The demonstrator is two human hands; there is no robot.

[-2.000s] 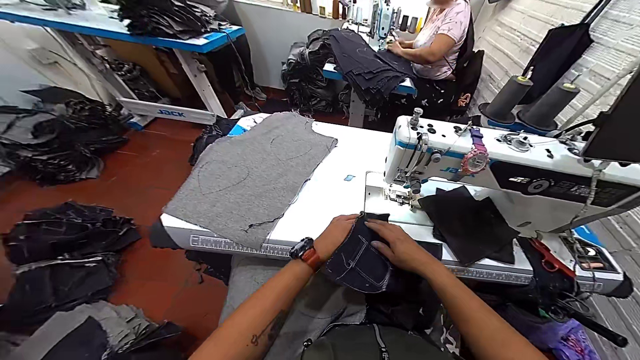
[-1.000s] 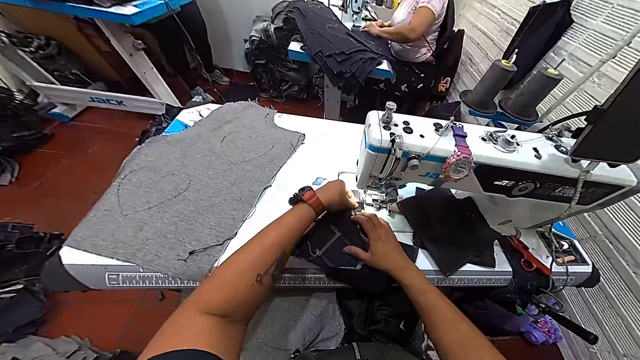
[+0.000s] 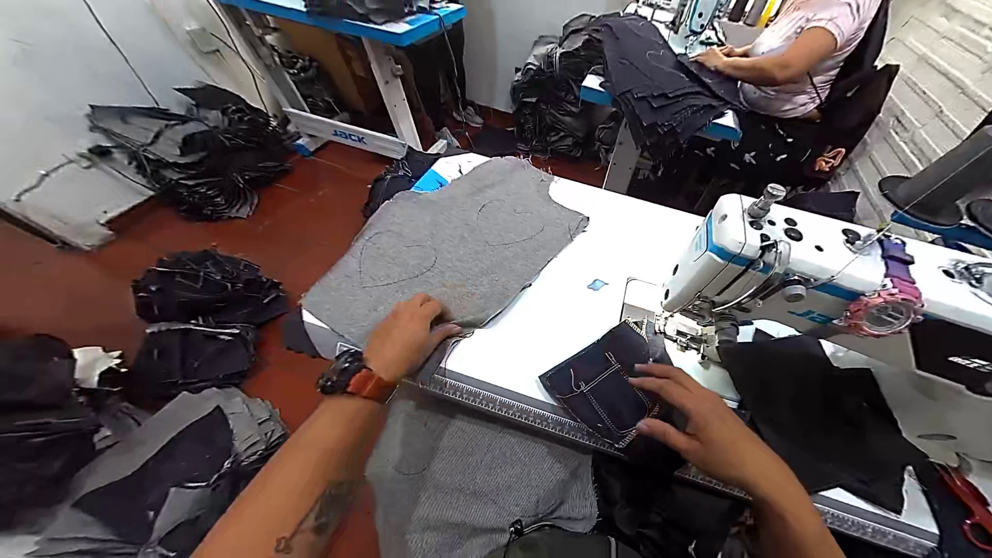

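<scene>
My left hand (image 3: 411, 337) rests on the near edge of a grey fabric panel (image 3: 457, 240) marked with drawn curved outlines; whether its fingers grip the cloth I cannot tell. A dark denim pocket piece (image 3: 601, 384) with pale stitching lies flat on the white table, left of and in front of the sewing machine's presser foot (image 3: 690, 333). At the pocket's right edge is my right hand (image 3: 682, 418), fingers apart, fingertips touching or just over the denim. The white sewing machine (image 3: 806, 263) has a pink watch (image 3: 883, 310) strapped round its arm.
Black fabric pieces (image 3: 821, 411) lie right of the needle area, with red-handled scissors (image 3: 965, 504) at the far right. A ruler strip (image 3: 511, 407) runs along the table's front edge. Dark fabric piles (image 3: 205, 287) stand on the floor at left. A co-worker (image 3: 798, 62) sits at another machine behind.
My left hand has moved left from beside the presser foot to the grey panel. The denim pocket, under both hands before, now lies away from the left hand. The view has swung left.
</scene>
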